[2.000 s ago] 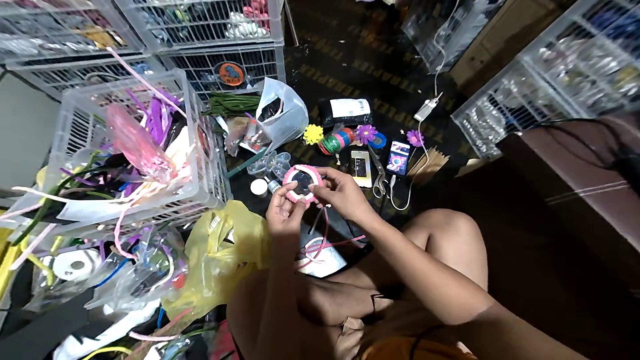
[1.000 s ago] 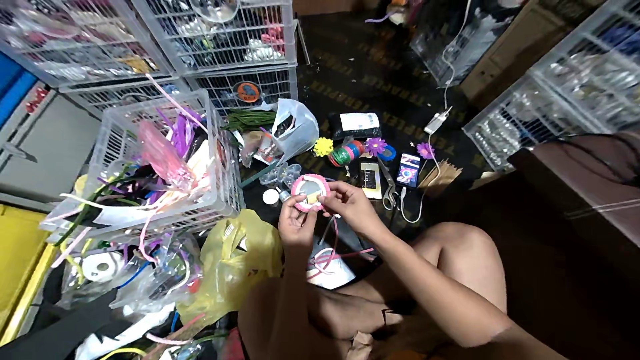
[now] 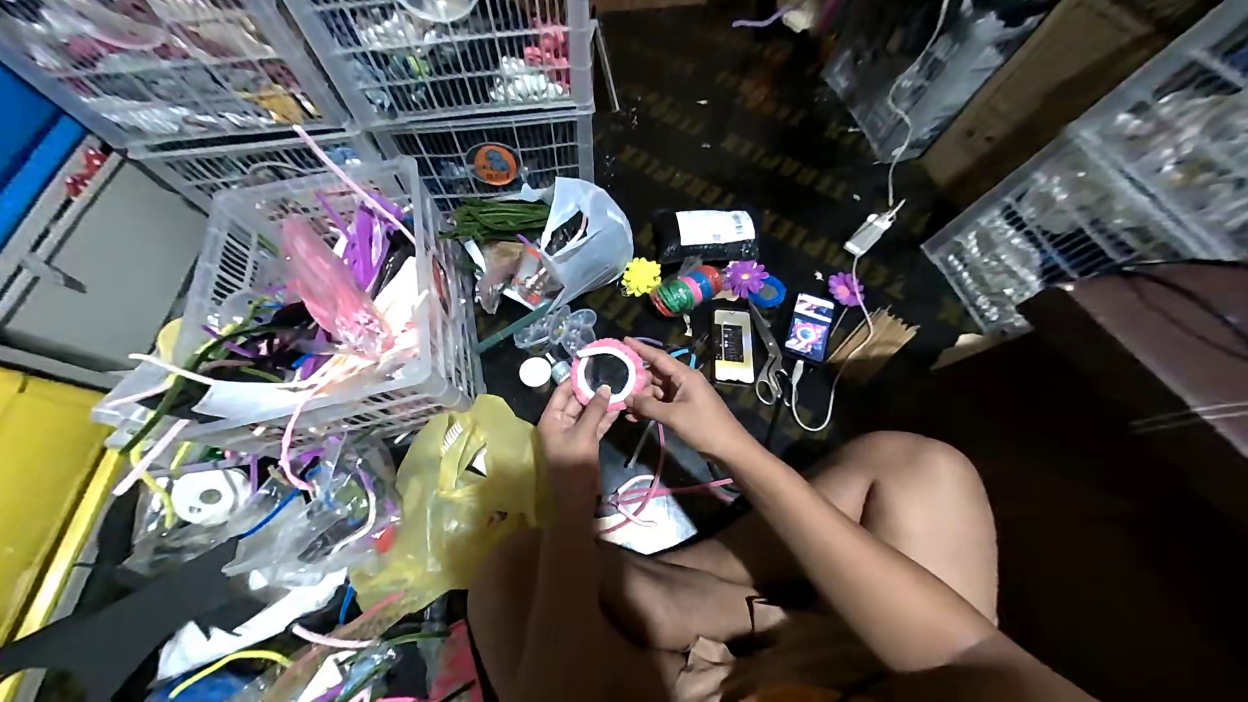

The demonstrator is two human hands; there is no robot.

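Note:
A pink and white ring (image 3: pixel 609 374) with a dark middle is held up between both hands. My left hand (image 3: pixel 577 421) grips its lower left edge, thumb on the front. My right hand (image 3: pixel 682 395) pinches its right edge between fingers and thumb. Pink and white pipe cleaners (image 3: pixel 643 499) lie below the hands over a pale sheet. Left of the ring are a white round lid (image 3: pixel 535 371) and clear plastic cups (image 3: pixel 561 329). To the right lie a phone (image 3: pixel 733 346), scissors (image 3: pixel 767 361) and a second phone (image 3: pixel 809 327) with a lit screen.
A plastic crate (image 3: pixel 448 361) of pipe cleaners and bags stands left, a yellow plastic bag (image 3: pixel 463 507) below it. Ahead are rolls of coloured tape (image 3: pixel 687 290), a yellow flower (image 3: pixel 641 277), purple flowers (image 3: pixel 745 278) and a black parcel (image 3: pixel 707 235). A white cable (image 3: pixel 838 390) runs at right.
The ring has turned in the hands: its middle looked pale grey with a yellowish patch one second ago and looks dark now. Both hands stay on it. The view has shifted slightly.

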